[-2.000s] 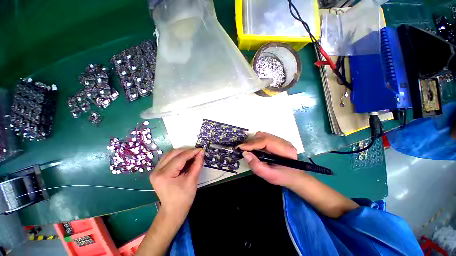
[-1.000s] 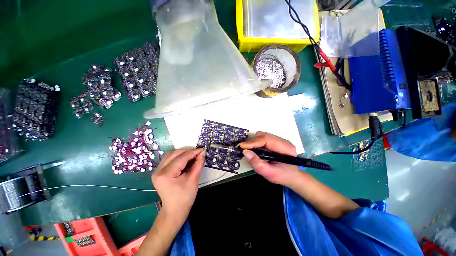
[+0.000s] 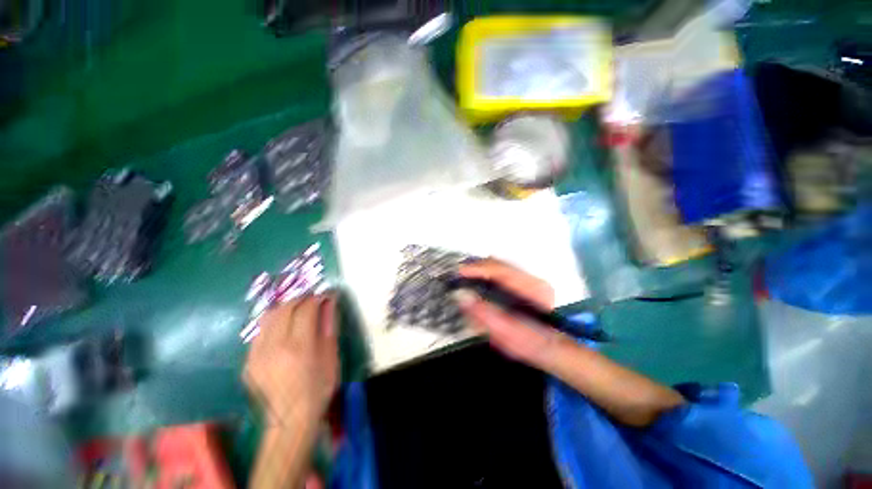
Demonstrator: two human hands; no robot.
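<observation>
The picture is blurred. The circuit board panel (image 3: pixel 425 291) lies on the white work sheet (image 3: pixel 368 248). My right hand (image 3: pixel 521 310) holds the black soldering iron (image 3: pixel 531 311) at the panel's right side; its tip cannot be made out. My left hand (image 3: pixel 294 358) is left of the sheet, at the near edge of the pile of small round components (image 3: pixel 290 279). Its fingertips are blurred, so I cannot tell whether it holds anything. No solder wire can be made out.
The fume extractor hood (image 3: pixel 397 129) stands over the sheet's far edge. Behind are the tip cleaner tin (image 3: pixel 528 151) and yellow tray (image 3: pixel 535 67). The blue soldering station (image 3: pixel 717 148) is right. Stacked board panels (image 3: pixel 117 227) are left, an orange-red parts bin (image 3: pixel 191 457) lower left.
My left hand has left the panel and moved left to the component pile. My right hand stays by the panel with the iron. The view has shifted and blurred.
</observation>
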